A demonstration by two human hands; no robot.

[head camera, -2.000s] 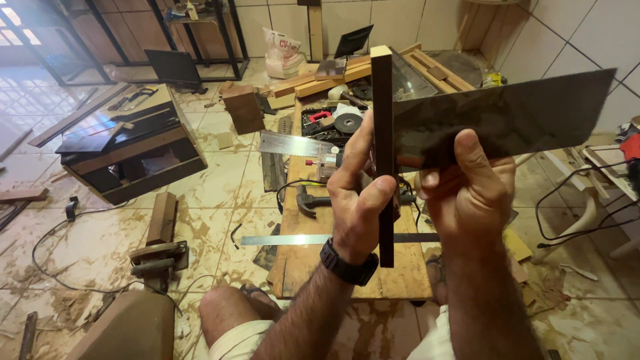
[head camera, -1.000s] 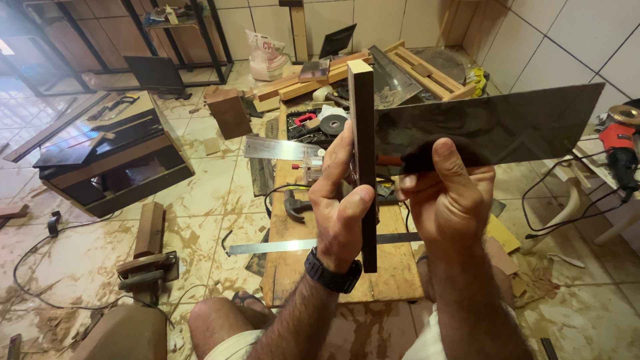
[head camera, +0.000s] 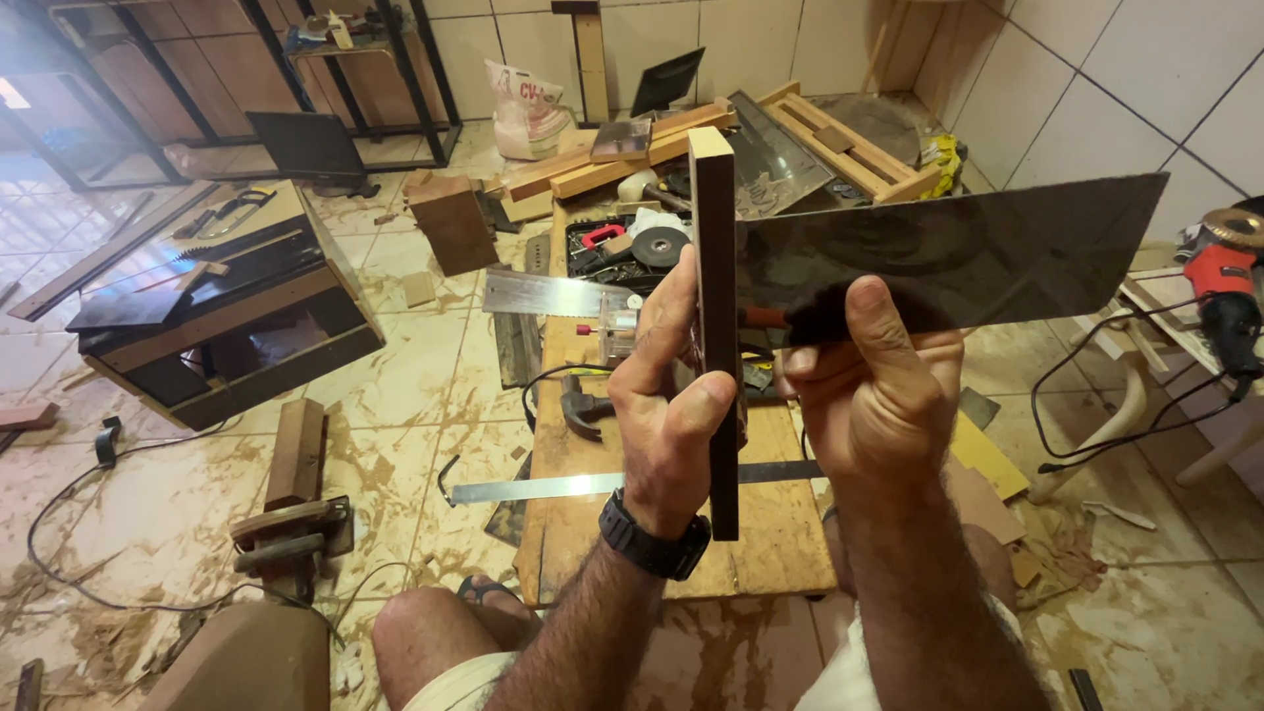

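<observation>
My left hand (head camera: pixel 667 415), with a black watch on its wrist, grips a narrow dark-faced board (head camera: pixel 724 336) held upright, its pale end on top. To its right my right hand (head camera: pixel 874 385) holds a thin dark glossy panel (head camera: pixel 948 259) out sideways, the thumb on its near face. The panel's left end meets or passes behind the board; I cannot tell whether they touch. Beneath my hands is a wooden bench (head camera: pixel 583 533) with a claw hammer (head camera: pixel 585 407), a metal ruler (head camera: pixel 538 488) and a saw blade (head camera: pixel 553 293) on it.
An open tool tray (head camera: pixel 583 259) with a cutting disc (head camera: pixel 660 247) lies at the bench's far end, before stacked wood pieces (head camera: pixel 632 158). At left a dark wooden cabinet (head camera: pixel 237 326) rests on the dusty floor. A red and black power tool (head camera: pixel 1220 286) with its cord sits at right.
</observation>
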